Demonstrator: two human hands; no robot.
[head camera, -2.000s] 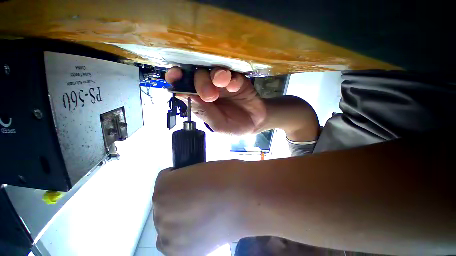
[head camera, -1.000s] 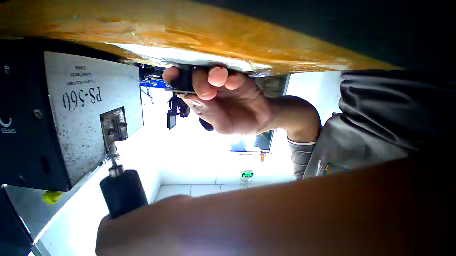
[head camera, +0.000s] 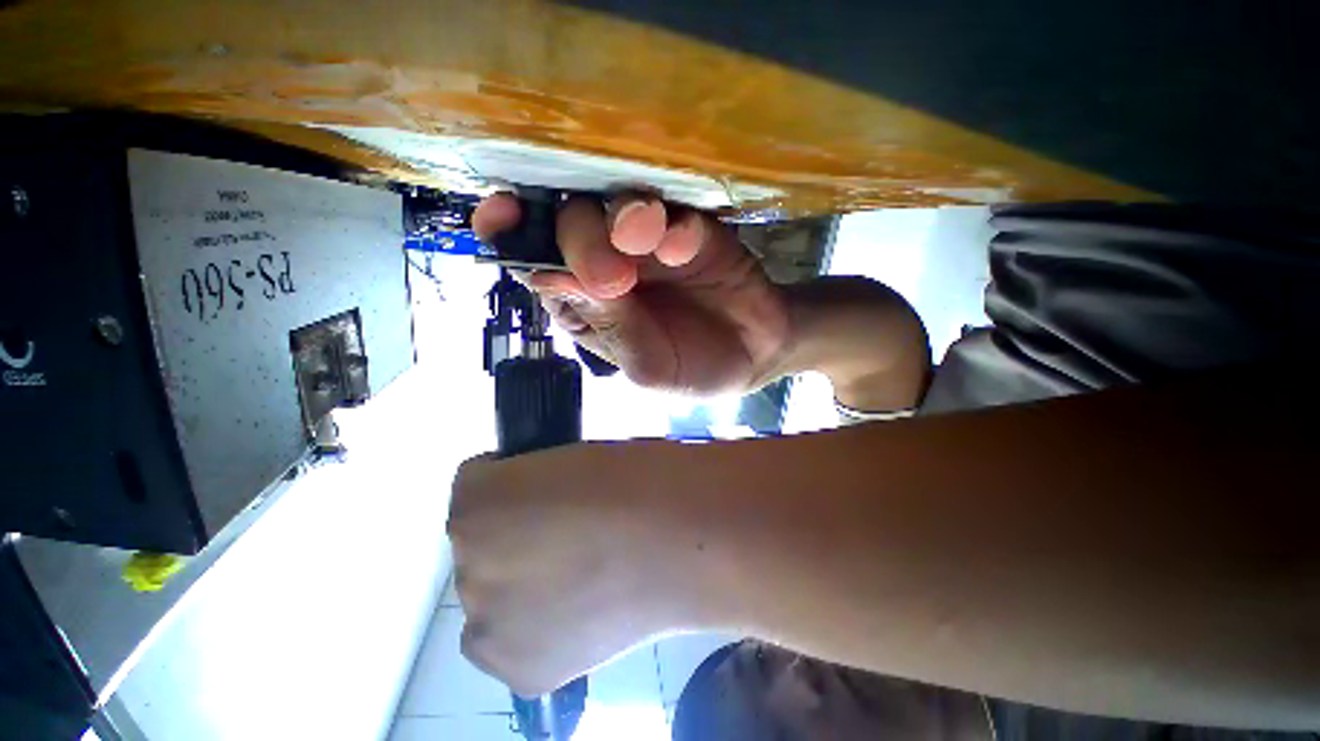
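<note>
The picture is upside down, with the bench at its top. My left hand (head camera: 680, 311) pinches a small black part (head camera: 539, 232) against the bench surface, its fingers covering much of the part. A thin pale edge shows along the part. My right hand (head camera: 565, 557) is a fist around a black ribbed electric screwdriver (head camera: 539, 405), its silvery collar towards the part. The bit is hard to see against the dark shape behind it; I cannot tell whether its tip touches the part. A blurred end of the driver shows beyond the fist.
A large box with a speckled grey face (head camera: 232, 319) marked PS-560 stands at the picture's left, with a metal outlet (head camera: 333, 377) in it. A blue strip (head camera: 442, 243) and dark fixture (head camera: 504, 326) show behind my hands. The yellow-orange bench top (head camera: 695, 116) runs along the picture's top.
The driver was under the part, went to the box's metal outlet a second ago, and is now back under the part, its collar closer than at first. My left hand has barely moved.
</note>
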